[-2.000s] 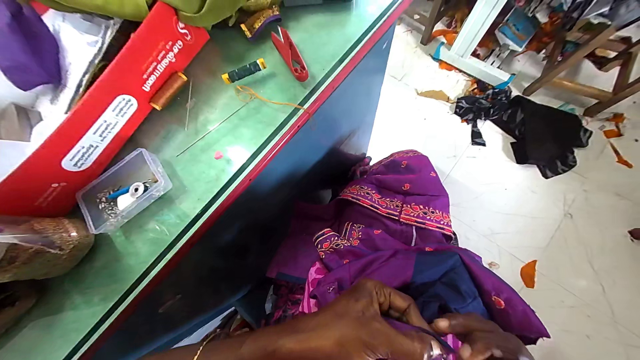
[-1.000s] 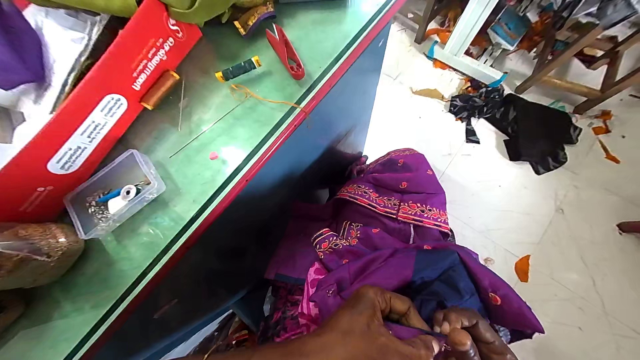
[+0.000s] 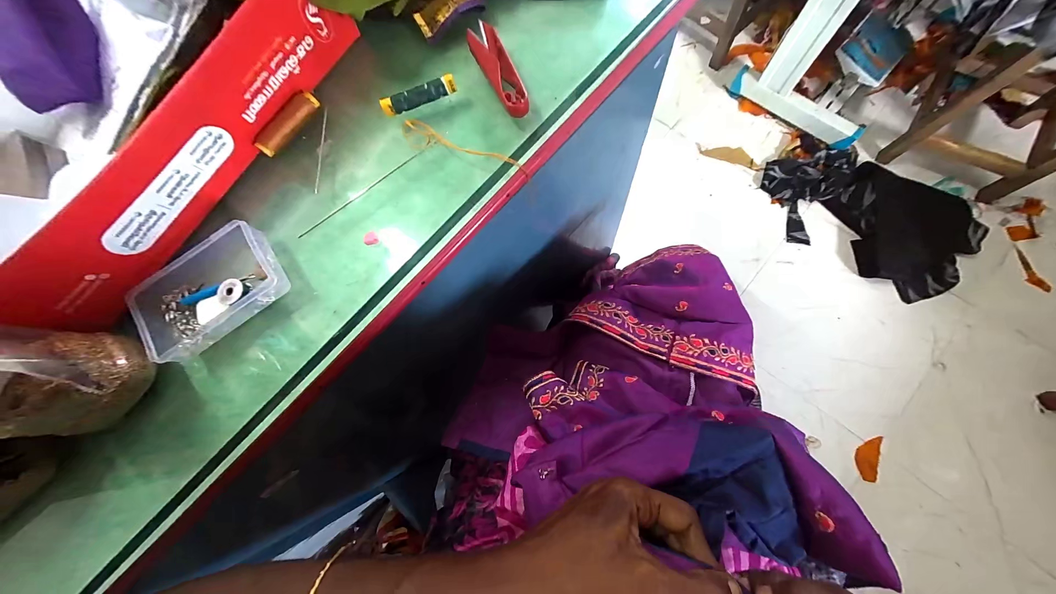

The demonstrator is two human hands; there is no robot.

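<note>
A purple garment (image 3: 660, 379) with red and gold embroidered borders lies bunched over the lap, its navy lining (image 3: 742, 478) showing. My left hand (image 3: 610, 528), reaching in from the bottom left, pinches purple cloth between thumb and fingers. Only a sliver of my right hand (image 3: 780, 582) shows at the bottom edge, close to the left fingertips; its grip is hidden. On the green counter are red thread snips (image 3: 500, 73), a dark green thread spool (image 3: 418, 94), an orange-brown spool (image 3: 286, 124), a long needle (image 3: 359, 196) near loose orange thread (image 3: 462, 147), and a thinner needle (image 3: 321, 153).
The red-edged counter (image 3: 462, 231) runs diagonally beside the garment. A clear plastic box (image 3: 268, 276) holds small metal pins and a white bobbin, beside a red carton (image 3: 165, 165). Black cloth (image 3: 916, 223), orange scraps (image 3: 868, 459) and wooden legs (image 3: 965, 103) are on the floor at right.
My right hand, seen beside the left in the earlier frames, has dropped mostly out of the bottom of the view. My left hand still pinches the cloth.
</note>
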